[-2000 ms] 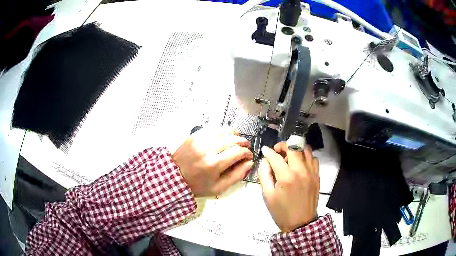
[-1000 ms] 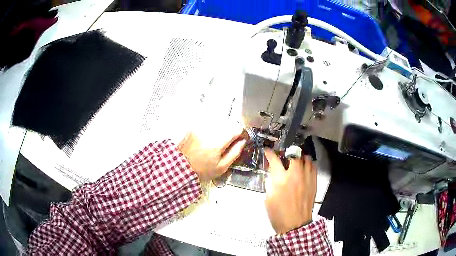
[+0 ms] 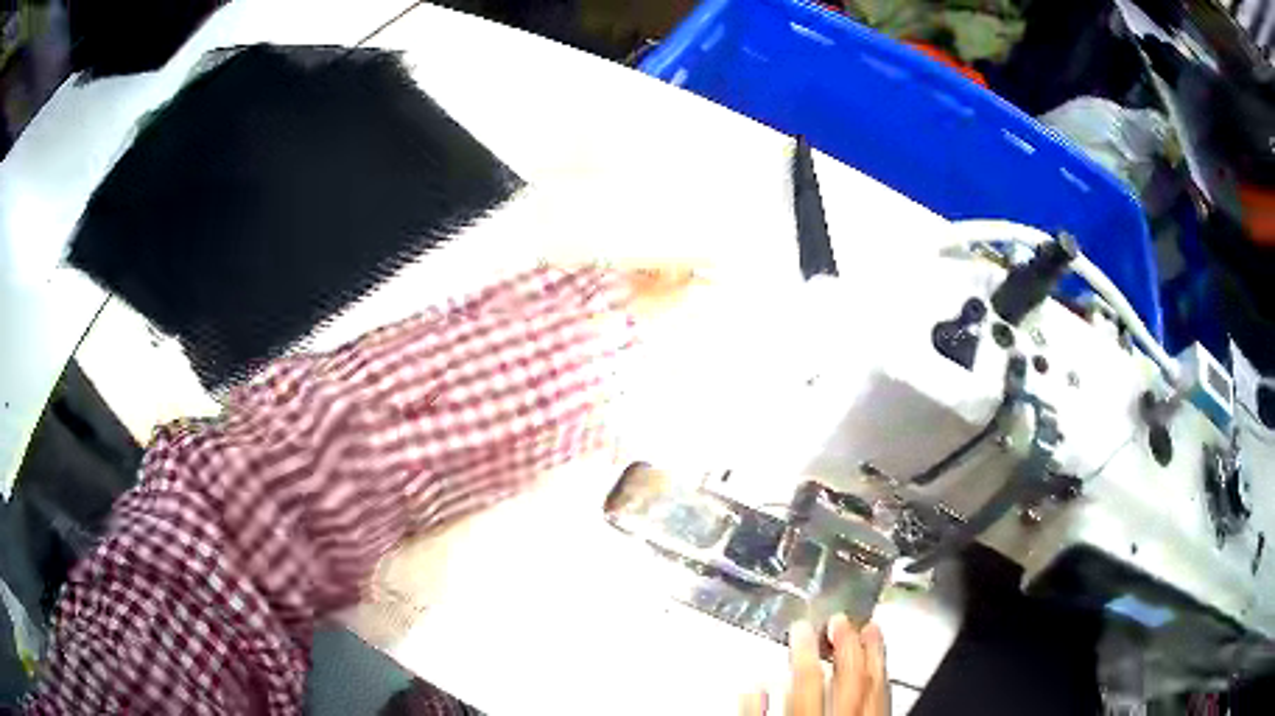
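The sewing machine [image 3: 909,420] stands right of centre, with its presser foot and needle area [image 3: 839,518] above a shiny needle plate and a clear plate to its left. My left hand [image 3: 671,287] reaches across the white table; glare washes it out, so its fingers and any hold are unclear. A narrow black strip [image 3: 811,210] shows beyond it, towards the back of the table. My right hand [image 3: 835,671] is cut off by the bottom edge, its fingertips at the front of the needle plate, with nothing visible in them.
A stack of black mesh panels [image 3: 294,196] lies on the white table [image 3: 559,98] at the left. A large blue plastic bin [image 3: 923,119] stands behind the table. Black cut strips [image 3: 1014,643] hang right of the needle, below the control panel [image 3: 1140,609].
My left hand has left the needle area and moved up and away over the table. My right hand is lower in view. The view has shifted, showing more bin and the black strip at the back.
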